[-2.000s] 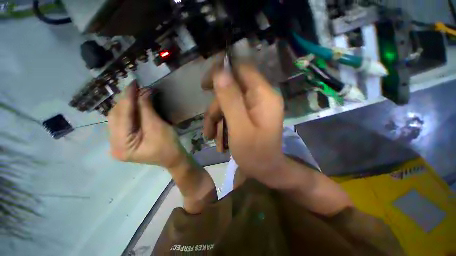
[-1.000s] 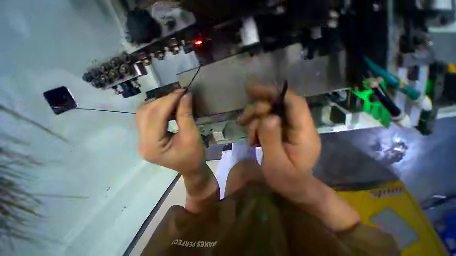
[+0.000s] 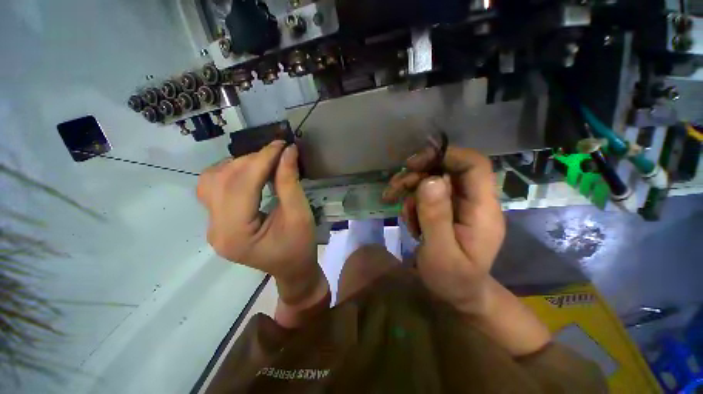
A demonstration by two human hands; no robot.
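A thin black wire [image 3: 154, 165] runs from the square dark opening [image 3: 84, 138] in the pale wall to my left hand [image 3: 254, 204]. My left hand pinches the wire between thumb and finger, and its free end sticks up past the fingertips with a small bend. My right hand [image 3: 455, 215] is to the right, over the edge of the metal plate [image 3: 362, 131]. It holds a small dark hand tool [image 3: 441, 149] with its tip up; most of the tool is hidden in the fingers. The twin rows of straightener rollers [image 3: 179, 94] are above and left of my left hand.
A dark block [image 3: 258, 138] sits just above my left fingertips. Dark machine parts span the top. Teal and black tubes [image 3: 617, 150] and a green clip [image 3: 578, 173] are at the right. A yellow panel [image 3: 547, 315] is at the lower right. Blurred dark strands [image 3: 31, 254] are at the far left.
The view has shifted and the rollers show more sharply. Both hands have come down from the machine parts. The wire's free end now shows above my left fingers; my right hand has moved right with the tool.
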